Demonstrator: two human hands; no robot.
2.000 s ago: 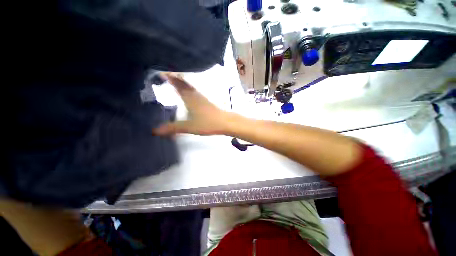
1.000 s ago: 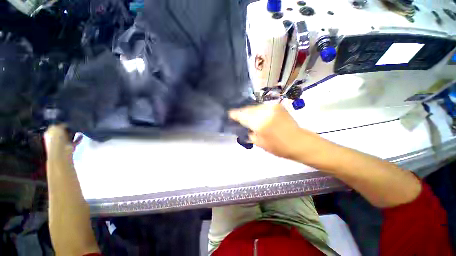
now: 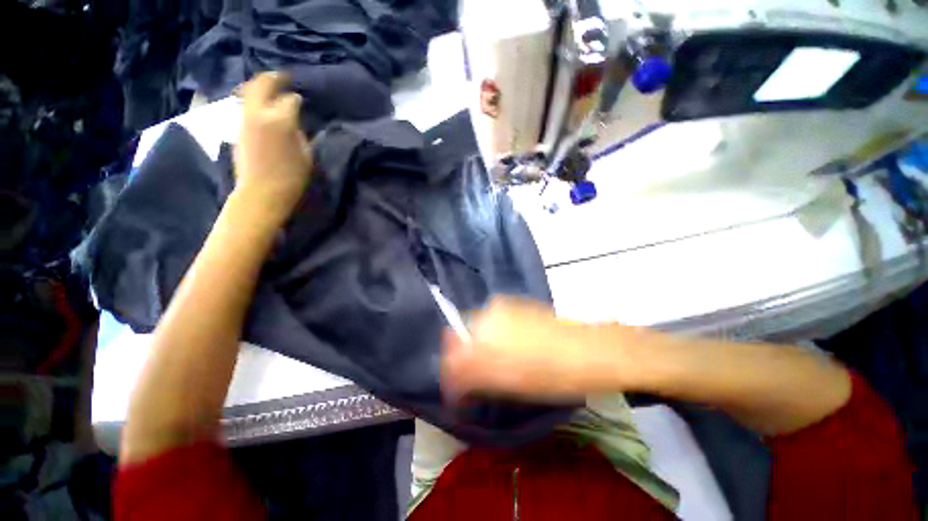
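Note:
A large dark grey-navy garment piece [image 3: 346, 275] lies crumpled over the table left of the needle, and its lower part hangs over the front edge onto the lap. My left hand [image 3: 271, 142] is closed on the cloth's upper part; its fingertips are partly hidden. My right hand [image 3: 504, 351] is blurred and pinches the cloth near the front edge. A thin white strip [image 3: 450, 312] shows beside its fingers; I cannot tell what it is. The presser foot and needle area [image 3: 524, 171] is just right of the cloth's upper edge.
The white sewing-machine head [image 3: 509, 92] stands at the upper right with a black control panel [image 3: 702, 76]. A blue knob [image 3: 582, 192] is by the foot. Dark cloth heaps [image 3: 295, 46] lie behind the table. The ruler tape [image 3: 305, 415] runs along the front edge. Blue pieces [image 3: 901, 183] lie far right.
The garment has been spread and pulled toward the body, now over the front edge. My left hand has moved up and right onto the cloth; my right hand has moved down, away from the needle area.

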